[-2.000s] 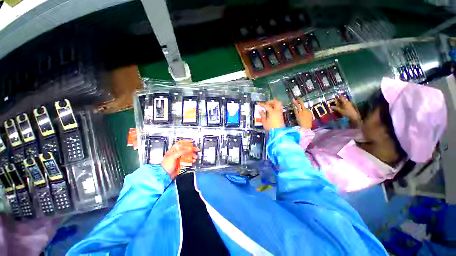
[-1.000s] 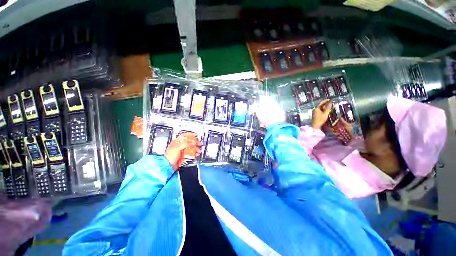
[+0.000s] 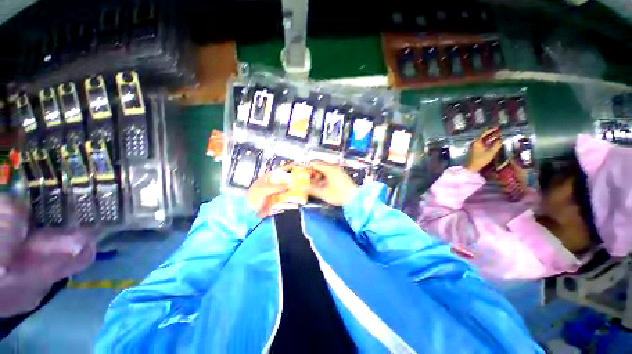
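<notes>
My left hand (image 3: 269, 188) holds a bunch of orange pieces (image 3: 294, 185) over the near edge of the clear phone tray (image 3: 234, 131). My right hand (image 3: 332, 182) is beside it, with its fingertips at the bunch; whether it grips a piece is unclear. Black phones lie back up in the tray in two rows. In the far row one phone has an orange piece (image 3: 299, 124), one a blue-white piece (image 3: 360, 134), and the rightmost an orange-white piece (image 3: 399, 146). My hands hide part of the near row.
To the left is a tray of gold-framed phones (image 3: 132, 114). A loose orange piece (image 3: 215, 145) lies left of my tray. A metal post (image 3: 296, 41) stands behind it. On the right a person in a pink smock (image 3: 478, 221) handles a phone above another tray. Dark trays lie at the back.
My right hand has moved from the tray's far right pocket to the bunch in my left hand. An orange-white piece now shows in that pocket. The view has shifted, moving the trays within the picture.
</notes>
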